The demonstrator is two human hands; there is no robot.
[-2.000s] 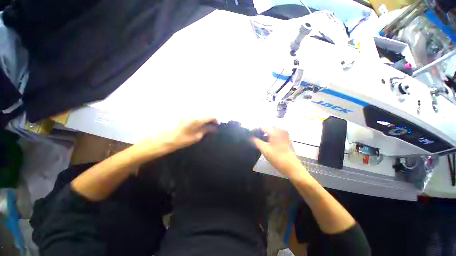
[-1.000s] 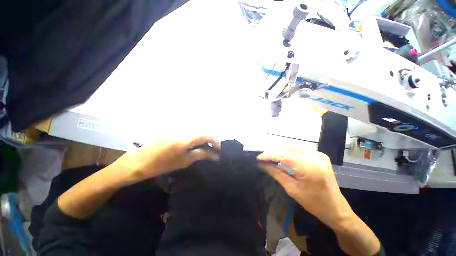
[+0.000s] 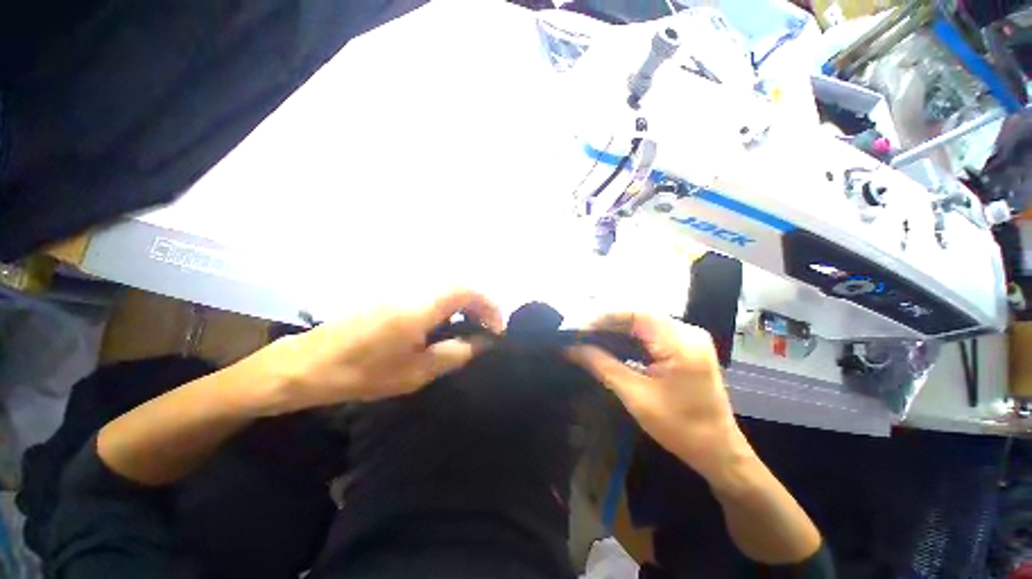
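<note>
A black garment panel (image 3: pixel 464 418) hangs over the table's front edge into the lap; it blends with the black clothes. My left hand (image 3: pixel 396 345) pinches its upper edge between thumb and fingers. My right hand (image 3: pixel 668 379) pinches the same edge to the right. A small rounded bit of black cloth (image 3: pixel 534 319) stands up between the hands. The white JACK sewing machine (image 3: pixel 724 204) is beyond my right hand. Its needle area (image 3: pixel 605 232) is apart from the cloth.
A large black garment pile (image 3: pixel 170 102) lies at the upper left. A flat black rectangle (image 3: pixel 714 296) and a small parts holder (image 3: pixel 781 333) with orange bits are on the machine bed at right. The table's grey front edge (image 3: pixel 181 260) runs below. Boxes and plastic bags are behind the machine.
Both hands have drawn back from the table toward the body with the cloth edge. The fingers now pinch the edge on each side. The view has shifted, moving the machine slightly left.
</note>
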